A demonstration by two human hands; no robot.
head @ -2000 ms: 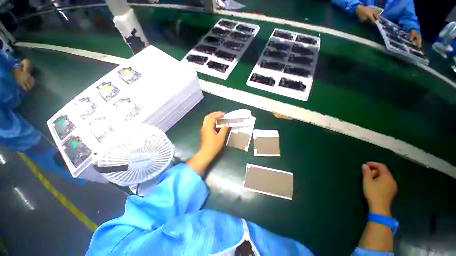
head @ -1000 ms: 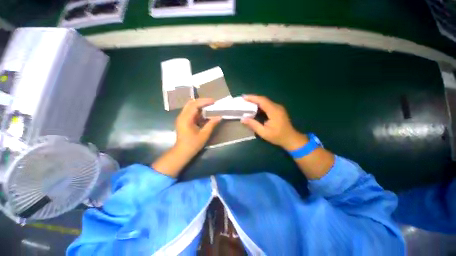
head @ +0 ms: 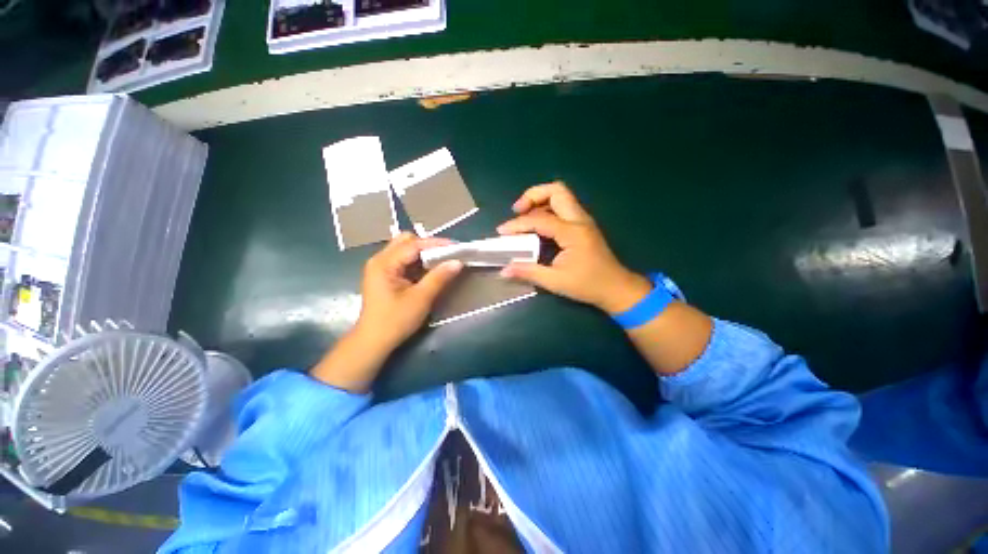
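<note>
My left hand point(head: 401, 292) and my right hand point(head: 580, 254) hold a small stack of white-edged sheets point(head: 482, 253) between them, seen nearly edge-on. My left fingers and thumb pinch its left end. My right thumb and fingers are at its right end. A grey-brown piece point(head: 477, 295) with a white edge lies on the bench below the stack, partly hidden by it. Beyond my left hand lie a grey-brown piece with a white upper part point(head: 362, 195) and another grey-brown piece point(head: 436, 195) with a white strip at its top.
Stacked white trays point(head: 141, 206) stand at the left, behind a round desk fan point(head: 117, 417). Beyond the pale rail point(head: 542, 65) are trays with dark boards point(head: 358, 33). A small dark strip point(head: 863, 203) lies at the right. A long grey-brown and white piece point(head: 962, 173) is at the right edge.
Since two seconds ago, my right hand has come from the right to the stack in my left hand. Over the last second, the stack has tilted more edge-on and my right fingers have lifted slightly.
</note>
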